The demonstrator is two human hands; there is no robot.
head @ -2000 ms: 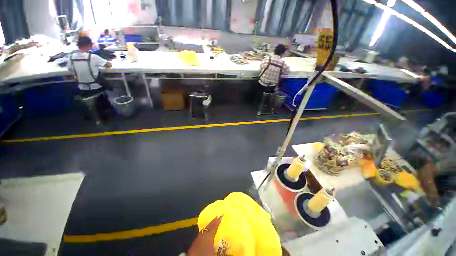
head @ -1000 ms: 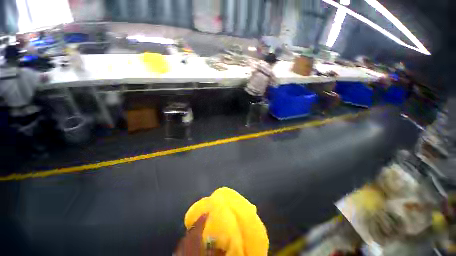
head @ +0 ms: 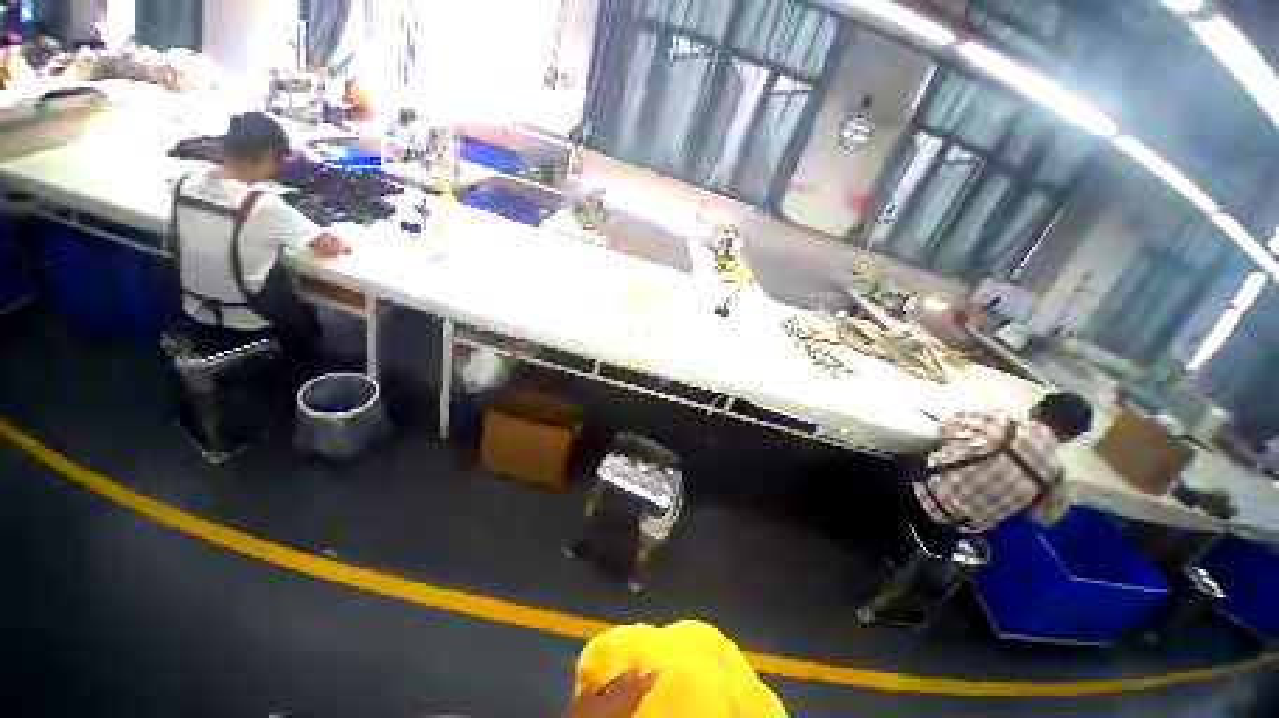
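Observation:
A folded bundle of bright yellow knitted pieces (head: 694,671) is at the bottom centre, cut off by the lower edge. My left hand (head: 614,696) shows only in part at the bundle's left side, closed on it. The rest of that hand and the lower part of the bundle are out of the picture. My right hand is not in view.
A long white table (head: 540,288) crosses the view, with pale knitted pieces (head: 828,344) on it. Two people sit at it on metal stools. An empty metal stool (head: 638,484), a bin (head: 341,407), a cardboard box (head: 530,442) and blue bins (head: 1073,575) stand along it. A yellow floor line (head: 421,595) runs before me.
The view has turned and come closer to the long table. The sewing machine and thread cones have left the picture. The yellow bundle stays held but sits lower in view.

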